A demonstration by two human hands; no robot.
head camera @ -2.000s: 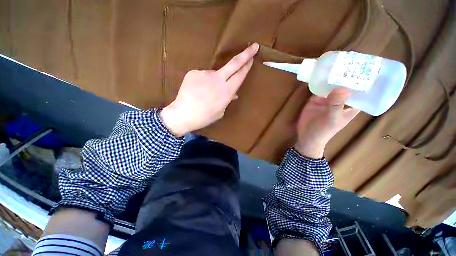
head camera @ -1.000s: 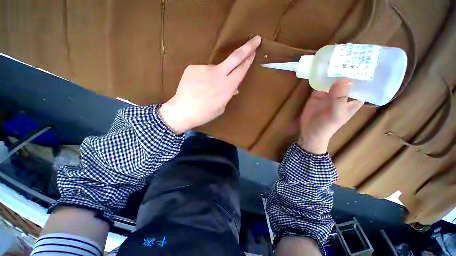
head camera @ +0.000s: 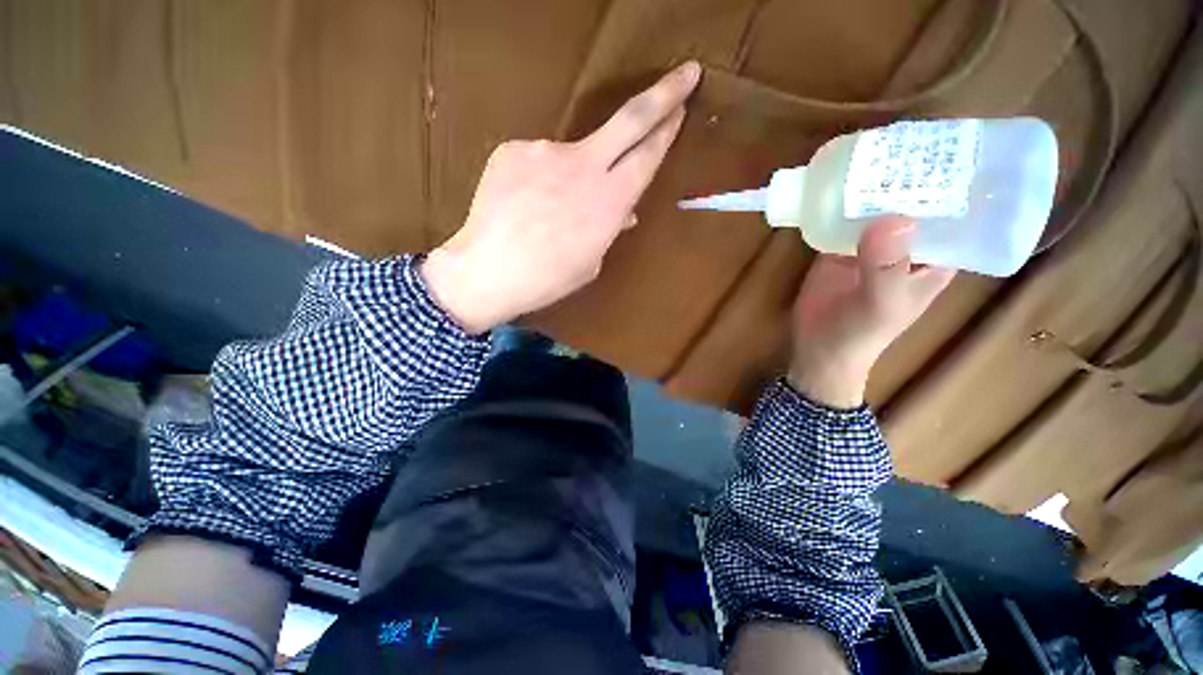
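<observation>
Several brown tote bags [head camera: 343, 145] lie overlapping across the table. My left hand [head camera: 561, 211] rests on one bag, its extended fingertips at the end of a curved bag handle [head camera: 858, 103]. The underside of this hand is hidden; I cannot tell whether it holds anything. My right hand [head camera: 864, 297] holds a translucent squeeze bottle [head camera: 1016, 198] with a white label, tilted almost level above the bags. Its thin nozzle points left, toward the left hand, with the tip to the right of that hand and off the handle end.
The table's grey-blue front edge [head camera: 198, 231] runs below the bags. A small white piece [head camera: 1051, 512] shows at the near edge on the right. Below the table are a blue item [head camera: 86, 330] at left and a metal frame [head camera: 934, 620] at right.
The handle end and my left fingertips have shifted slightly up in view. The bottle has moved slightly left, its nozzle tip now lower and farther from the fingertips. The right hand still holds the bottle.
</observation>
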